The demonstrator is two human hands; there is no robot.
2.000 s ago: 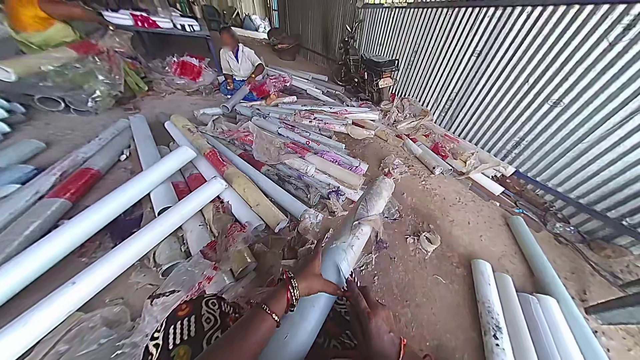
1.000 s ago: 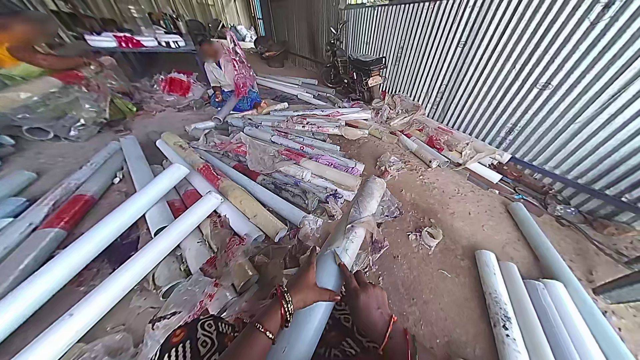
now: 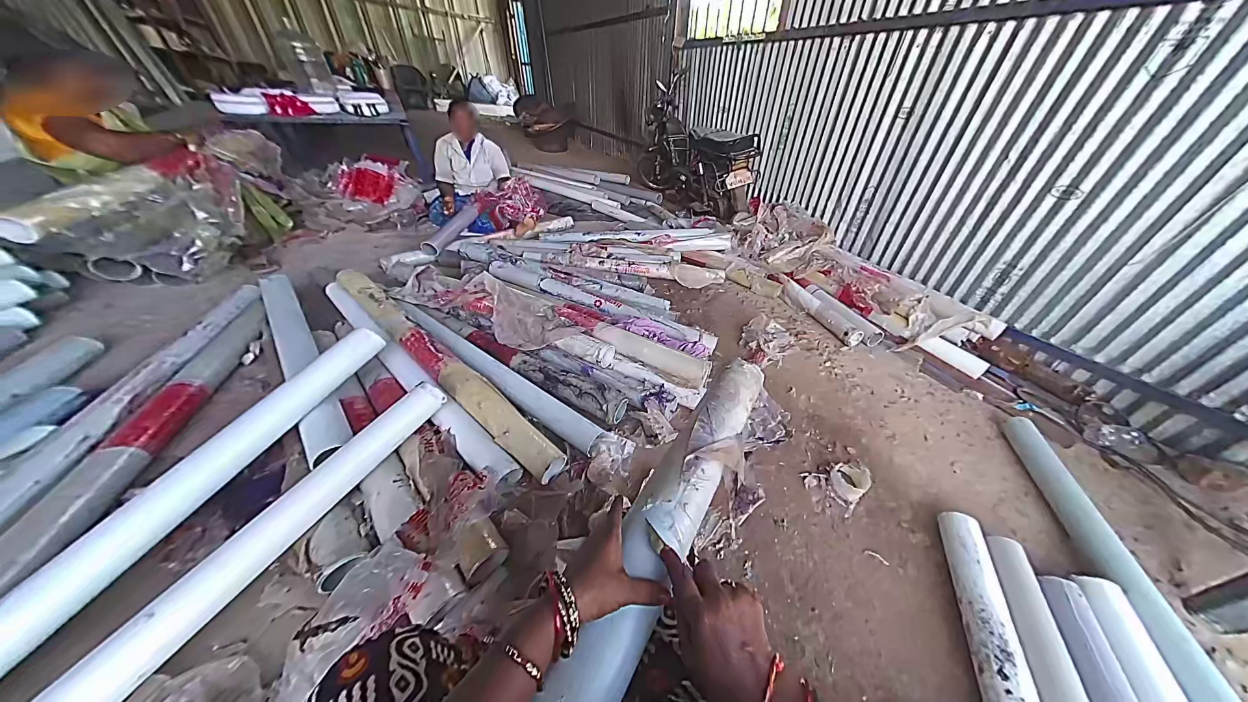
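Observation:
A pale blue tube point(image 3: 624, 624) slants up and away from my lap, its far half still covered by a torn, dirty whitish wrapping point(image 3: 717, 429). My left hand point(image 3: 604, 575) grips the tube from its left side, thumb laid across the top. On the right side, my right hand point(image 3: 717, 624) has its fingertips at the torn edge of the wrapping, apparently pinching it; the fingertips are partly hidden. Bracelets circle both wrists. Patterned dark cloth point(image 3: 409, 663) lies beneath my left forearm.
White tubes point(image 3: 224, 526) lie close on the left, and more tubes point(image 3: 1004, 624) at the lower right. Wrapped tubes point(image 3: 546, 312) and plastic scraps point(image 3: 848, 483) cover the floor ahead. A seated person point(image 3: 468, 161) and another person at far left handle plastic. A motorcycle point(image 3: 717, 156) stands by the corrugated wall.
The seated person ahead has straightened up, and the pinkish plastic raised before them is now low at their side. My hands remain at the wrapping's edge on the tube.

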